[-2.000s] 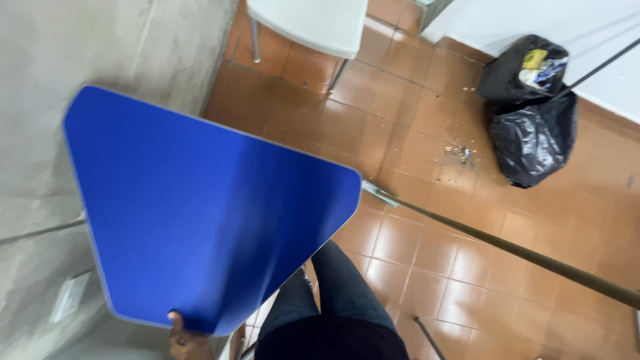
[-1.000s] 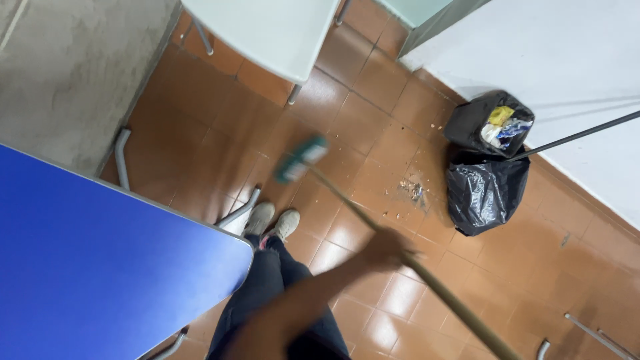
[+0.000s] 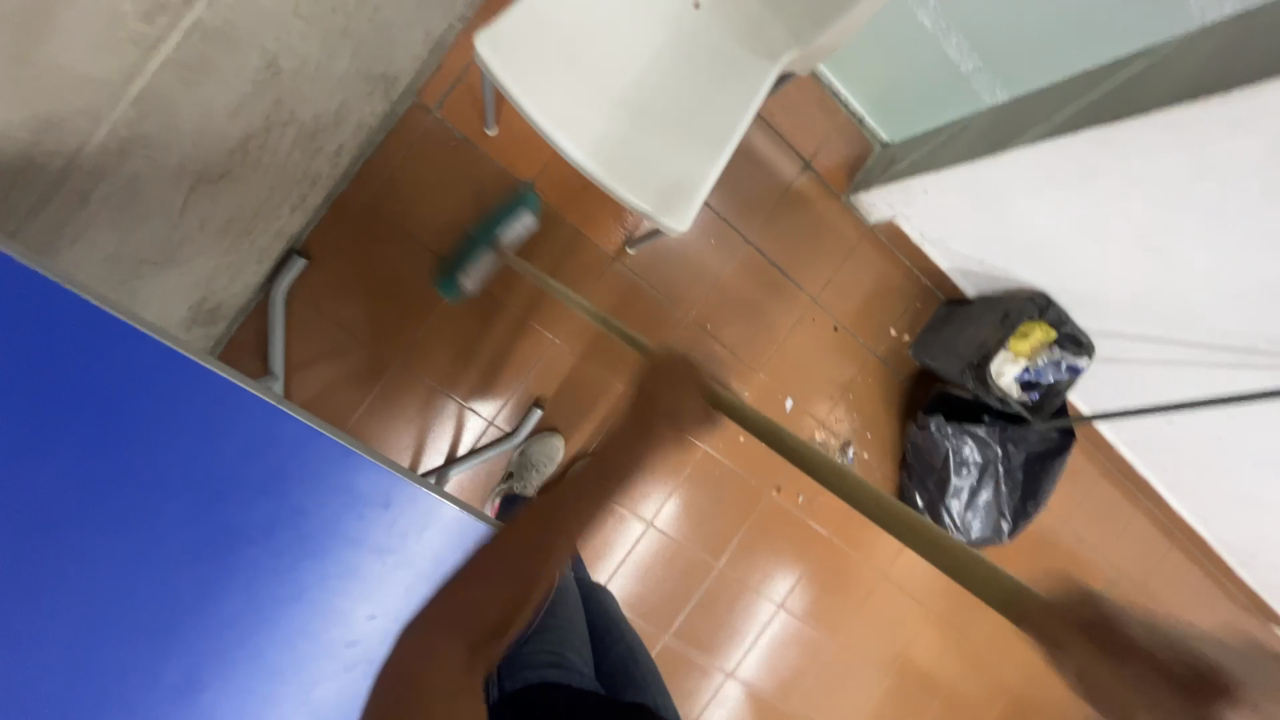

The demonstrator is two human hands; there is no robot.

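A push broom with a green head [image 3: 490, 243] and a long wooden handle [image 3: 850, 480] crosses the view from upper left to lower right. My left hand [image 3: 678, 388] is closed around the handle's middle. Lower right, my right hand [image 3: 1130, 640], blurred, grips the handle nearer its upper end. The broom head is on or just above the brown tile floor, between the concrete wall and a white chair [image 3: 640, 100]. Small debris [image 3: 835, 445] lies scattered on the tiles, right of my left hand.
A blue tabletop [image 3: 200, 500] fills the lower left, its grey metal legs [image 3: 490, 450] showing beyond the edge. At right, a black-lined bin [image 3: 1000, 350] with rubbish and a black plastic bag [image 3: 980, 475] stand near the white wall, beside a thin dark pole [image 3: 1180, 405].
My left hand has gone from the blue table's edge to the broom handle. The broom head has moved left, toward the concrete wall. My right hand has come into view on the handle.
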